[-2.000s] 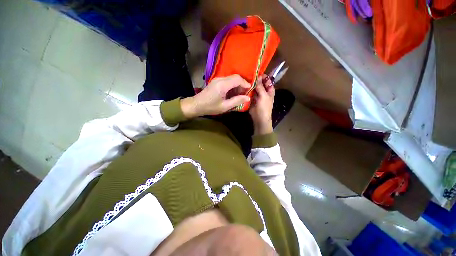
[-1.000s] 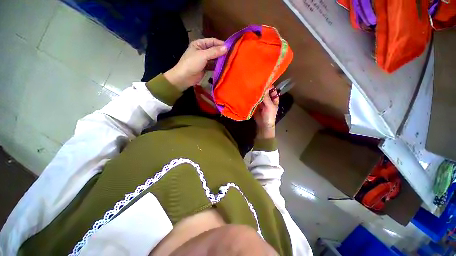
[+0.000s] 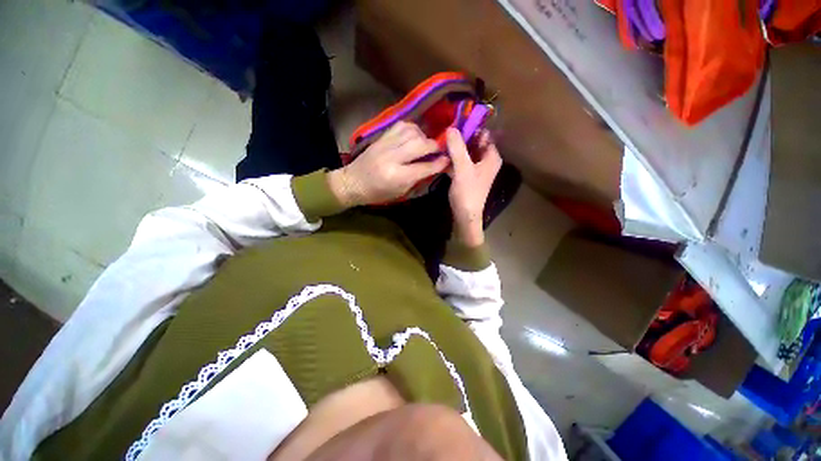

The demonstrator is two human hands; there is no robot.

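Note:
An orange pouch (image 3: 438,113) with purple tape around its opening is held over my lap, turned so that the open side and its red inside show. My left hand (image 3: 392,167) grips its near edge, fingers bent at the seam. My right hand (image 3: 472,171) grips its right end, by the purple tape, with the thumb close to my left fingertips. The thread snips cannot be made out clearly now; only a small dark and yellowish glint shows beyond my right fingers.
A white table (image 3: 594,76) at the upper right bears orange pouches (image 3: 711,58). Its brown side is just beyond my right hand. A carton (image 3: 608,288) with orange pieces stands on the floor at right. Blue crates (image 3: 662,437) are at the lower right, and a blue bin (image 3: 193,36) is at the upper left.
The pouch has turned from its flat orange face to its open purple-edged side. My left hand has moved from its upper left edge down to the near edge, close to my right hand.

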